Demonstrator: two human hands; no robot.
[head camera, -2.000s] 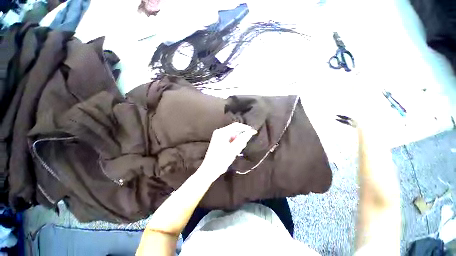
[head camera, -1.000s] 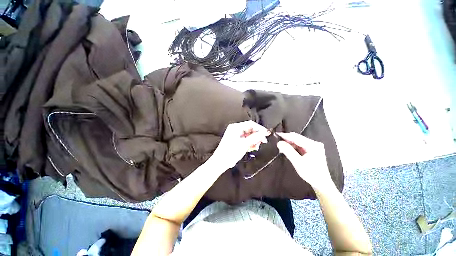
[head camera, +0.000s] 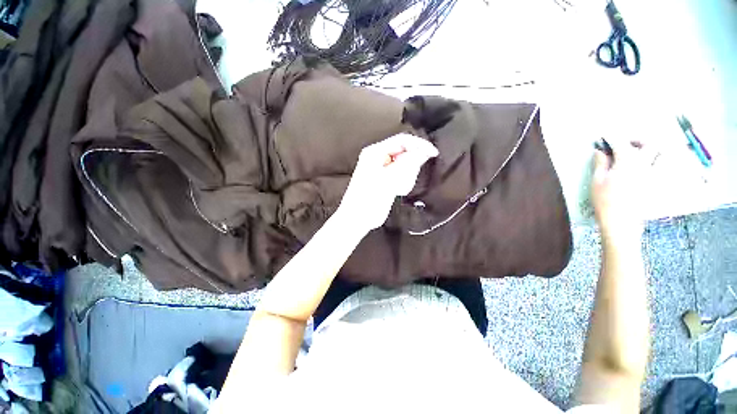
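The brown jacket (head camera: 339, 121) lies across my lap and the table edge, with a pale zipper (head camera: 505, 166) curving along its right part. My left hand (head camera: 388, 178) is over the jacket's middle, its fingertips pinched together at the cloth beside a dark opening; any small piece between them is too small to tell. My right hand (head camera: 602, 174) is off the jacket, over the table to the right. A small dark thing (head camera: 604, 147) shows at its fingertips; whether it is gripped is unclear.
A cord bundle (head camera: 380, 48) lies beyond the jacket on the white table (head camera: 517, 48). Black scissors (head camera: 619, 52) and a slim blue-teal item (head camera: 693, 141) lie at the right. More brown garments (head camera: 40, 121) heap at the left. Black-and-white garments (head camera: 182, 380) lie low at left.
My right hand has left the place beside my left hand and moved right, over the table. My left hand keeps its pinch at the jacket. The view has shifted, so the table things appear higher.
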